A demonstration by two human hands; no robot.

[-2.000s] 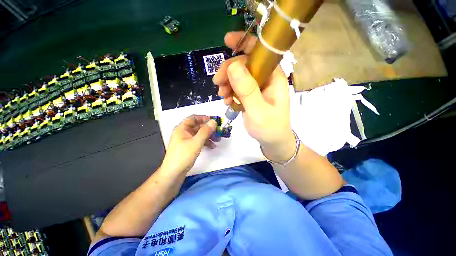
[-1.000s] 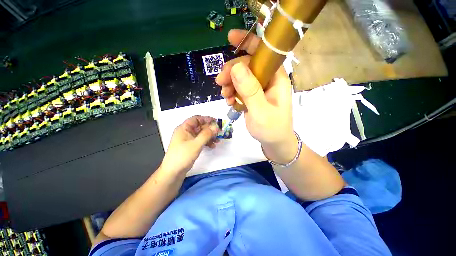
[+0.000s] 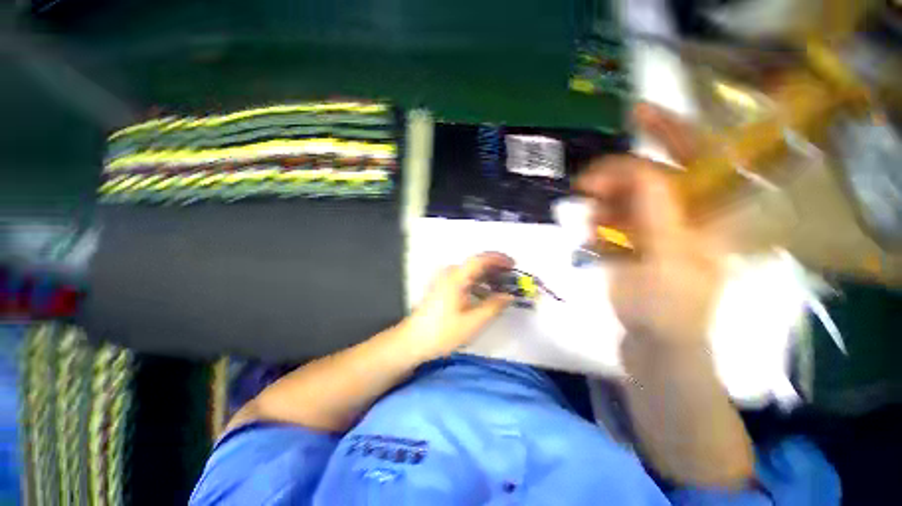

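A small circuit board (image 3: 524, 287) with a yellow part is pinched in the fingertips of my left hand (image 3: 463, 304), over the white paper (image 3: 445, 242). My right hand (image 3: 658, 232) is blurred and holds the gold-brown glue dispenser (image 3: 742, 148), which slants up to the right. The dispenser's grey nozzle (image 3: 586, 257) points down-left, to the right of the board and apart from it. My left fingers hide part of the board.
Rows of boards (image 3: 247, 153) lie on a black sheet (image 3: 247, 257) at left; more rows (image 3: 74, 415) show lower left. A black printed box (image 3: 465, 168) lies behind the paper. Green boards (image 3: 596, 74) are beyond it. Torn white paper (image 3: 757, 326) and brown cardboard (image 3: 816, 198) are at right.
The view has swung left and is blurred. The nozzle was at the board and is now apart from it to the right. My left hand still holds the board.
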